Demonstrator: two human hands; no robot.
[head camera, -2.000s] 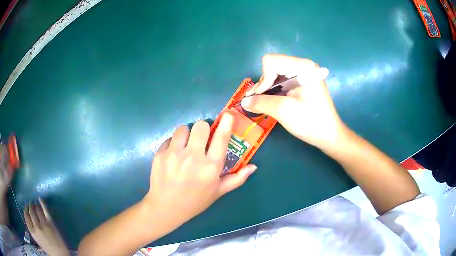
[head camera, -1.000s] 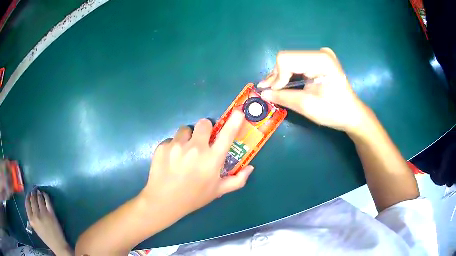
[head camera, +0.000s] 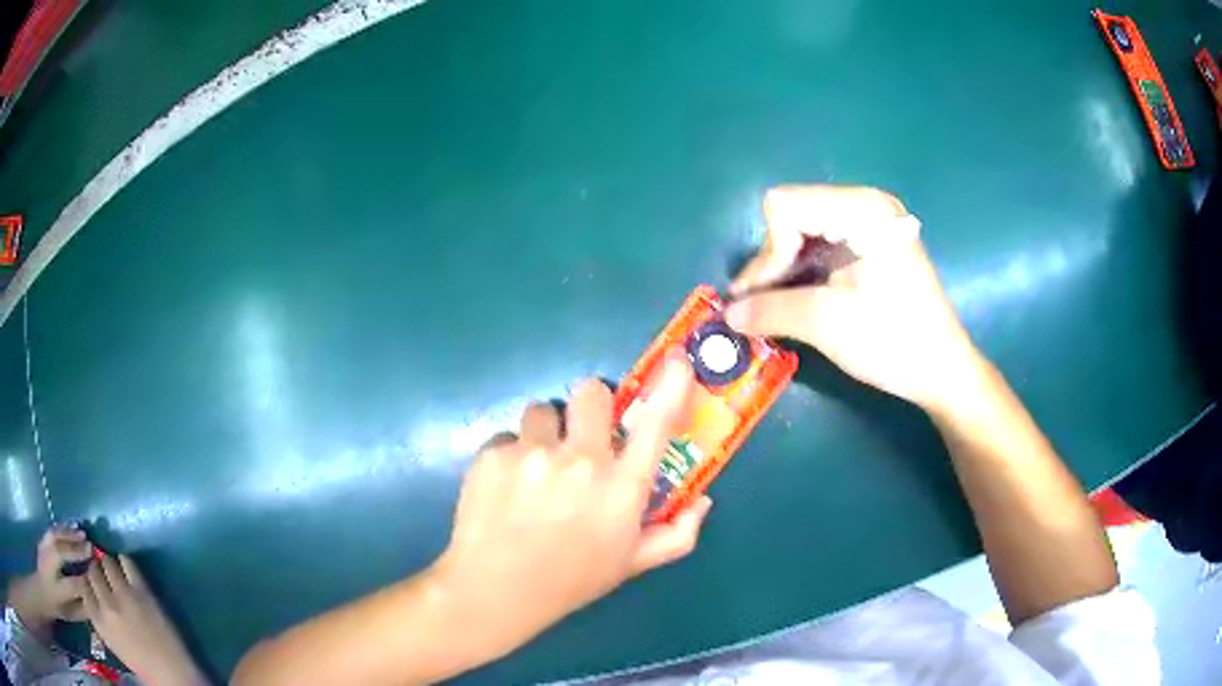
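An orange open housing (head camera: 734, 426) lies tilted on the green table in the middle. A speaker (head camera: 720, 353), a black ring with a white centre, sits near its upper end. A green circuit board (head camera: 681, 461) shows at the lower end. My left hand (head camera: 570, 503) holds the housing by its long sides, index finger reaching inside next to the speaker. My right hand (head camera: 858, 302) is over the upper end, thumb and fingers pinched around dark, blurred tweezers (head camera: 812, 263). The tips are hidden by the fingers.
Another orange unit (head camera: 1150, 97) lies at the upper right, with part of one more beside it. An orange piece (head camera: 11, 240) shows at the left edge. A pale curved strip (head camera: 174, 131) crosses the upper left. Another person's hands (head camera: 94, 586) are at the lower left.
The housing and both hands appear lower and further right in the picture. My right hand has moved off the speaker to the housing's upper end, uncovering the speaker.
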